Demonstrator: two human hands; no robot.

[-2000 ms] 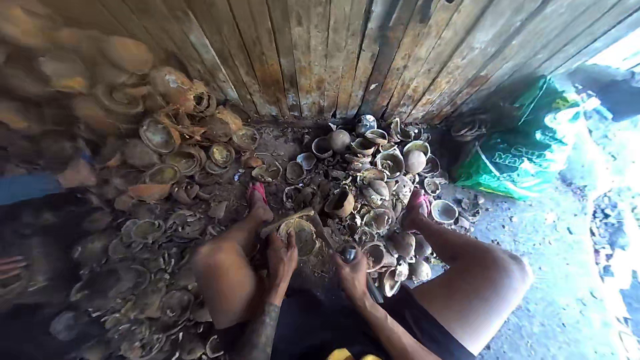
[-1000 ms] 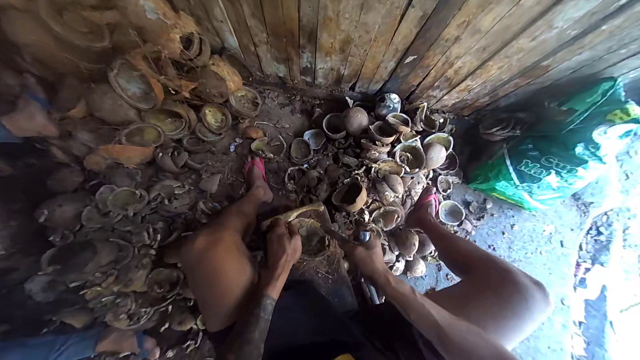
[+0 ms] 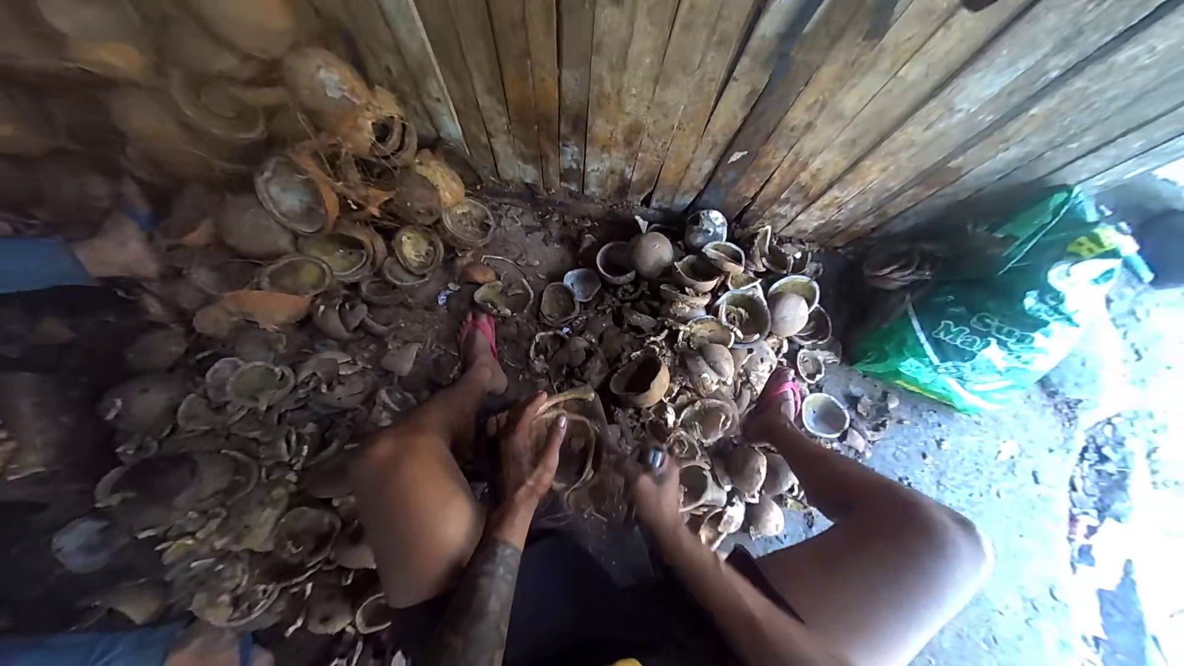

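Between my knees, my left hand has its fingers spread along the side of a coconut shell half, which opens upward near the ground. To the right of that shell my right hand is closed around the handle of a tool; its metallic end shows above the fist, and the rest is too dim and blurred to identify. Just beyond the hands lies an open brown coconut shell, at the edge of a heap of shells between my feet.
Coconut shells cover the ground at left, with husky ones piled behind. A plank wall stands ahead. A green plastic sack rests at right. Another person's blue-clothed limb shows at the left edge.
My left hand, closed at the shell's rim one second ago, now lies along its side with the fingers extended. My right hand remains on the tool.
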